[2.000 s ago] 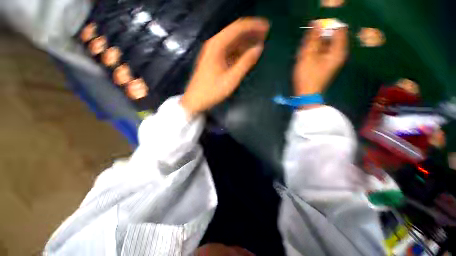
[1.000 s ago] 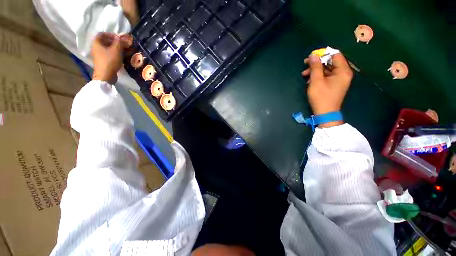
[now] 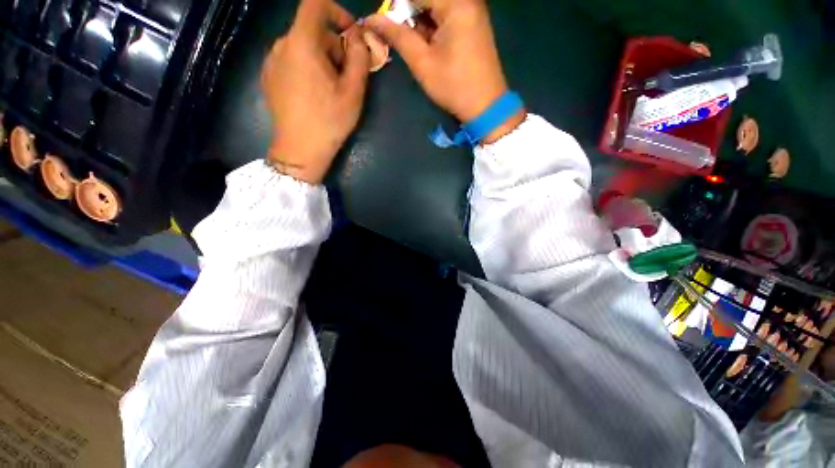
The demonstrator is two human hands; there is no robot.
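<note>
My left hand (image 3: 316, 91) and my right hand (image 3: 453, 55) meet at the top of the view. My left hand's fingers hold a peach disc (image 3: 375, 52) on its edge between the hands. My right hand, with a blue wrist band (image 3: 494, 117), holds a small white and yellow item (image 3: 399, 11), mostly hidden by the fingers. The right fingertips are at the disc; whether they touch it is unclear. The black tray (image 3: 87, 78) at the upper left has several peach discs in its near edge pockets.
At the right, a red box (image 3: 616, 119) holds a syringe (image 3: 710, 73), a printed tube (image 3: 682, 108) and a clear barrel. Loose peach discs (image 3: 747, 134) lie beside it. A green-ended tool (image 3: 663, 260) and a black device (image 3: 710, 203) with a red light stand below. Cardboard (image 3: 55, 366) is at the lower left.
My left hand has moved from the tray's edge to my right hand, now with a disc in its fingers. The view has turned, so the tray sits further left and the red box higher.
</note>
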